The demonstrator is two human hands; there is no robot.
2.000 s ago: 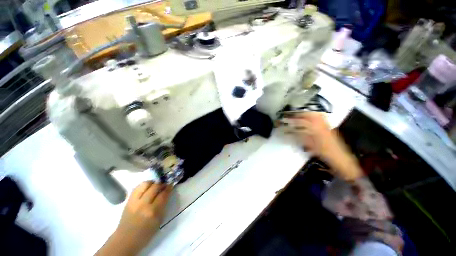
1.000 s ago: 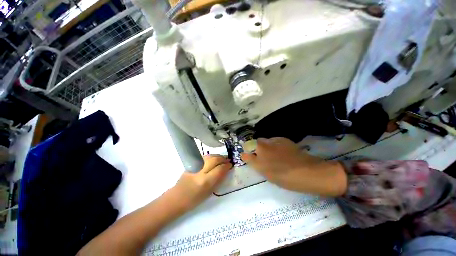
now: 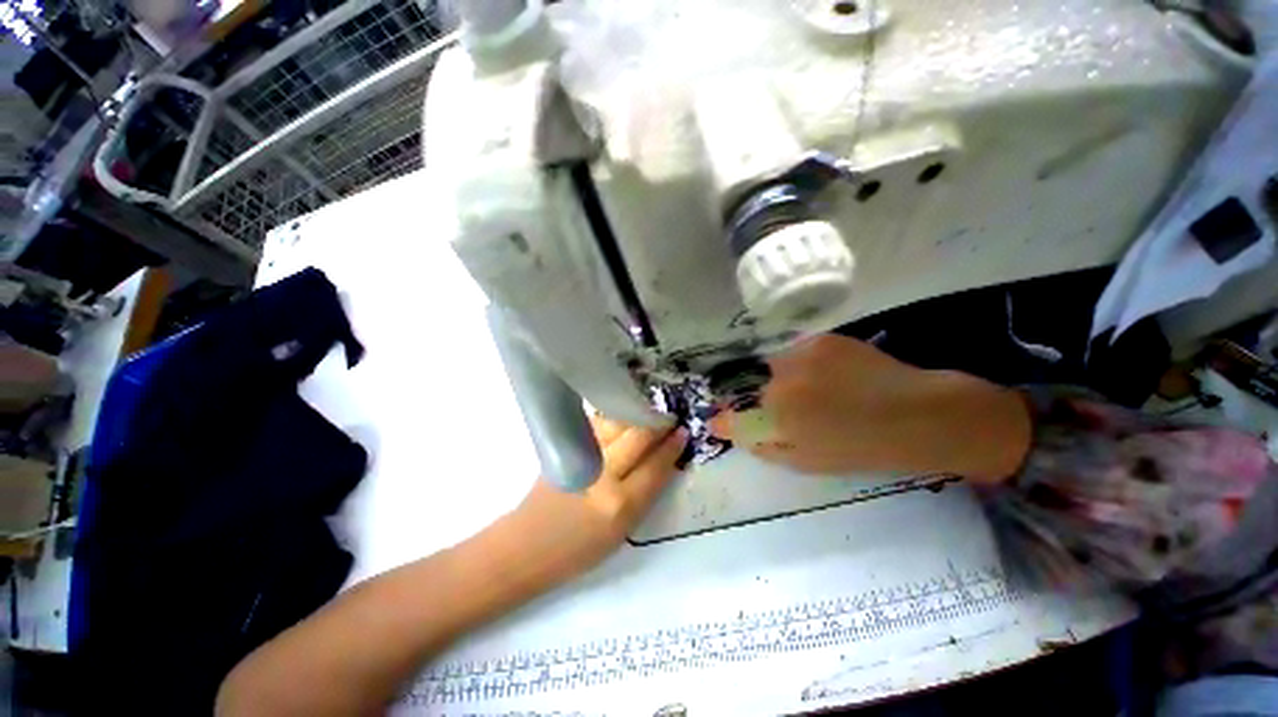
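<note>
The off-white sewing machine head (image 3: 519, 210) stands over my hands. Its shiny presser foot area (image 3: 697, 420) has a small bit of dark cloth at it. Dark fabric (image 3: 967, 336) lies behind my right hand, under the machine arm. My left hand (image 3: 624, 469) rests on the bed, fingertips at the left of the foot. My right hand (image 3: 841, 413) is bent close at the right of the foot, its fingertips partly hidden. Whether either hand grips the cloth cannot be told.
A heap of dark pieces (image 3: 210, 476) lies at left over a blue edge (image 3: 105, 420). A grey tube lamp (image 3: 547, 406) hangs beside my left hand. A ruler scale (image 3: 729, 637) runs along the front edge. A white cloth (image 3: 1191, 252) hangs at right; a wire rack (image 3: 308, 126) stands behind.
My right hand has come from the far right of the machine to the presser foot. My left hand stays at the foot. The view has moved closer to the needle area.
</note>
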